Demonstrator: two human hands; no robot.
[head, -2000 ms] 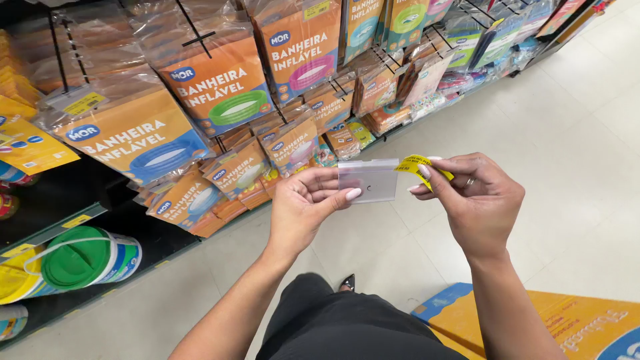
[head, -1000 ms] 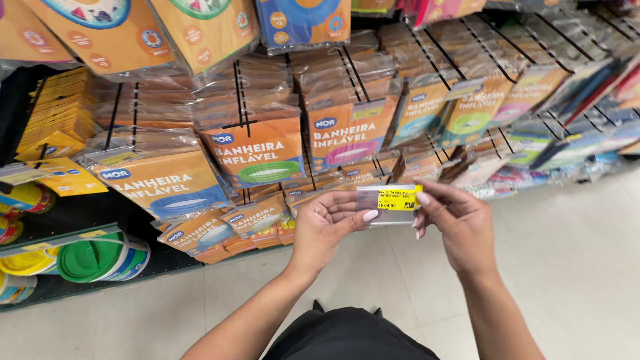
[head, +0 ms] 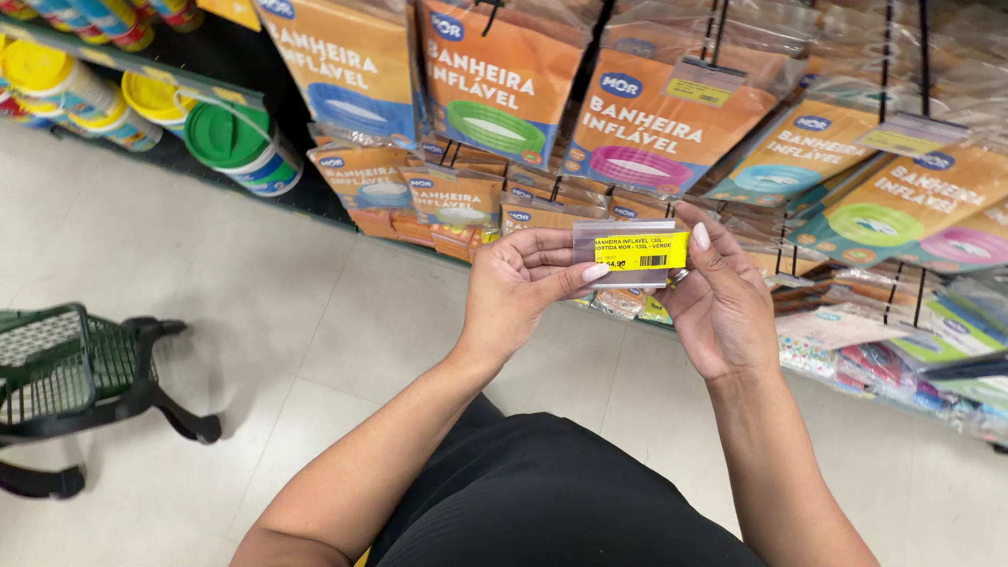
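Observation:
My left hand (head: pixel 524 287) grips the left end of a clear plastic price-tag holder (head: pixel 630 279), its thumb on the front face and the fingers behind. A yellow printed price label (head: pixel 657 252) lies over the front of the holder, slightly tilted, its right end reaching past the holder's edge. My right hand (head: pixel 720 291) is at that right end, thumb and forefinger beside the label's edge; a ring shows on one finger. Whether the right fingertips pinch the label or the holder is partly hidden. Both hands are in front of hanging packs.
Packs of Mor inflatable bathtubs (head: pixel 504 87) hang on hooks, some bearing price-tag holders (head: pixel 703 82). At the upper left, buckets with green (head: pixel 228 135) and yellow lids stand on a low shelf (head: pixel 134 63). A green plastic shopping cart or basket (head: pixel 87 362) is on the tiled floor at left.
Two seconds ago the yellow label was curled in my right hand beside the holder; now it lies flat across the holder's front. The view has shifted, bringing the green cart or basket into sight.

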